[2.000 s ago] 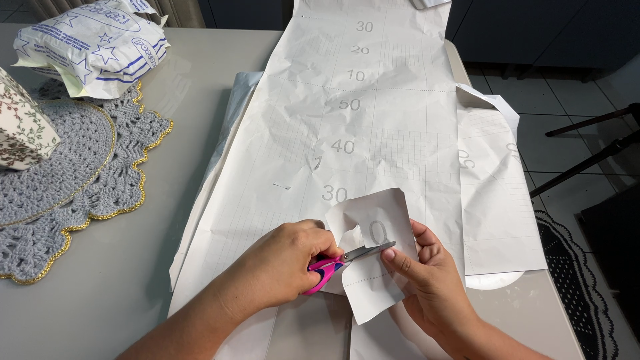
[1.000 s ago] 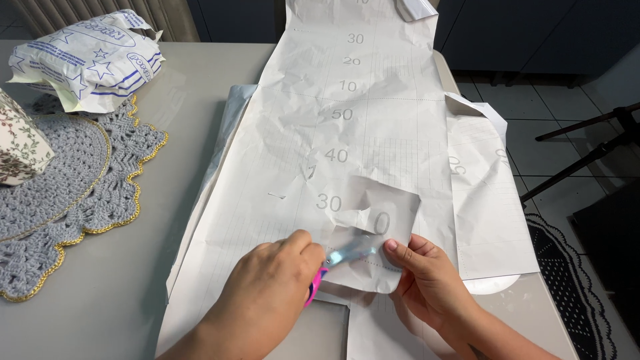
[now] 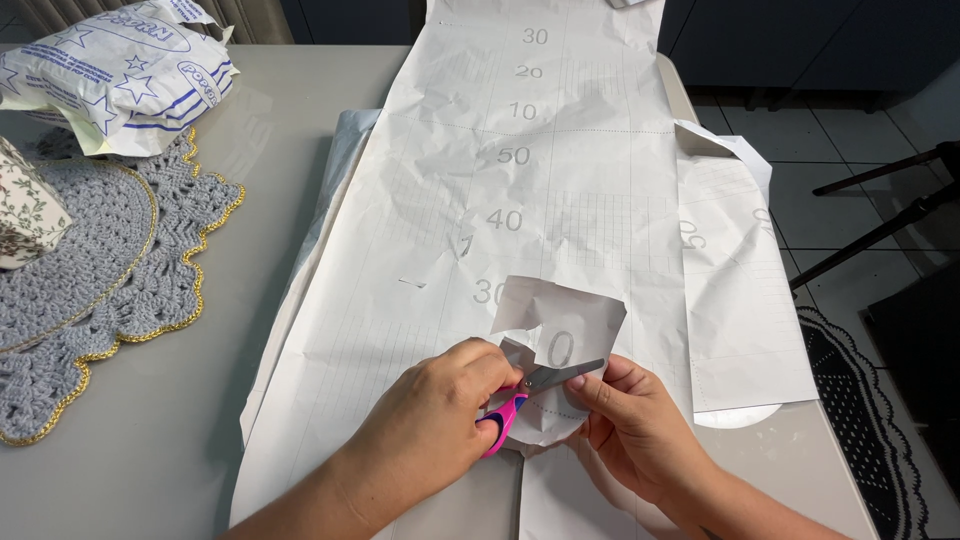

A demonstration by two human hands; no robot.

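My left hand (image 3: 442, 409) grips pink-handled scissors (image 3: 508, 421), its fingers through the handles. The scissor blades lie across a small piece of white paper (image 3: 585, 322) that bears a printed 0 and has a ragged cut at its left side. My right hand (image 3: 637, 427) pinches that piece by its lower right edge, near the blade tips. Beneath both hands spreads a long, creased sheet of white paper (image 3: 420, 225) printed with numbers and faint grids. A thin paper scrap (image 3: 412, 283) rests on it.
A popcorn bag (image 3: 127, 82) lies at the upper left of the grey table (image 3: 300, 82), by a grey crocheted mat (image 3: 172, 262) with a gold edge. A floral-patterned object (image 3: 30, 202) stands on the mat. Folded printed paper (image 3: 742, 300) overhangs at right. Beyond are dark metal legs (image 3: 870, 232) and a black rug (image 3: 862, 420).
The cut in the small paper has widened, with a flap now parted near the blades. The paper has tilted in my right hand. Both hands keep their holds.
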